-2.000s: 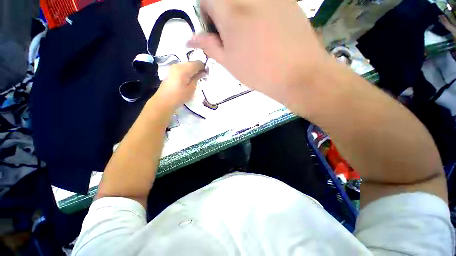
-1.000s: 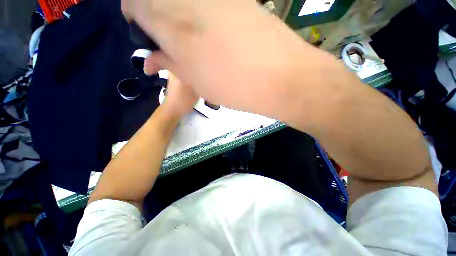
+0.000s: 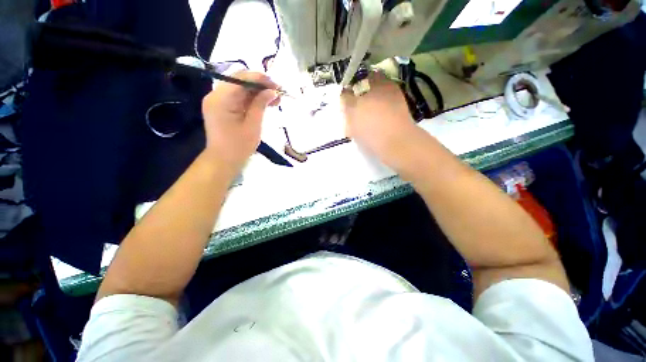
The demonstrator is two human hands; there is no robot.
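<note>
My left hand pinches the end of a narrow dark strip between thumb and fingertips, left of the needle area. The strip runs left over the navy-black cloth panels. My right hand is at the presser foot and needle area of the sewing machine; its fingertips are partly hidden by machine parts, and I cannot tell if they hold anything. A dark-and-white strip loops on the white table behind my left hand. A short dark strip piece lies in front of it.
Black scissors handles lie right of my right hand, with a small yellow-handled tool further right. A white tape roll is at the table's right. A blue bin holding a red bag is below right.
My right hand has moved from the upper left over to the needle area, uncovering the machine head. My left hand has shifted slightly left and now visibly pinches the dark strip.
</note>
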